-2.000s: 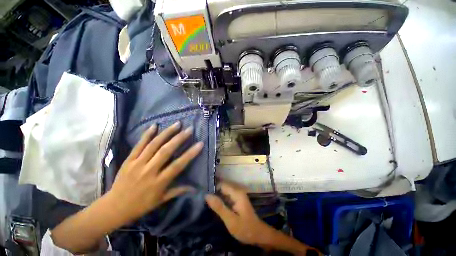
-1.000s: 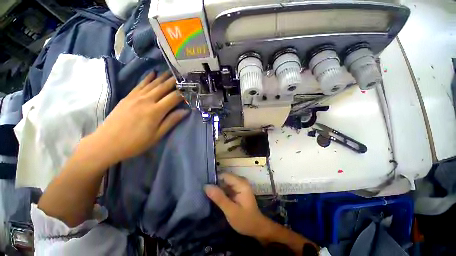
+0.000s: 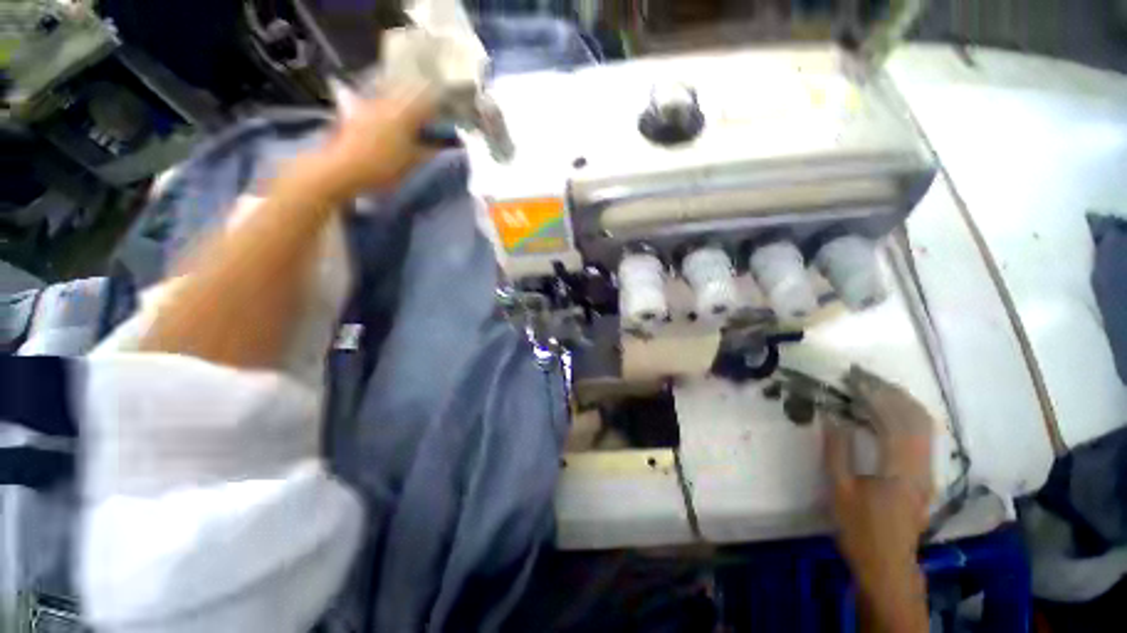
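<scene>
The blue-grey garment [image 3: 457, 408] lies left of the overlock machine [image 3: 754, 124], its right edge beside the presser foot [image 3: 544, 352]. My left hand [image 3: 377, 142], blurred, is at the garment's upper end beyond the machine's left side and appears closed on the cloth. A pale cloth-like piece [image 3: 426, 62] shows just above it. My right hand [image 3: 884, 445] is on the white table right of the bed opening, its fingers over the dark snips [image 3: 822, 393]. Blur hides whether they grip them. A small dark disc [image 3: 798, 408] lies beside the snips.
Four white tension knobs [image 3: 711, 282] line the machine front. A blue plastic basket [image 3: 989, 575] is below the table, partly behind my right forearm. More blue-grey cloth [image 3: 1081, 495] is at the right edge. My white left sleeve [image 3: 210, 482] covers much of the lower left.
My left hand has moved up and away from beside the foot to the garment's far end. My right hand has left the garment edge and moved right to the snips. The view has shifted.
</scene>
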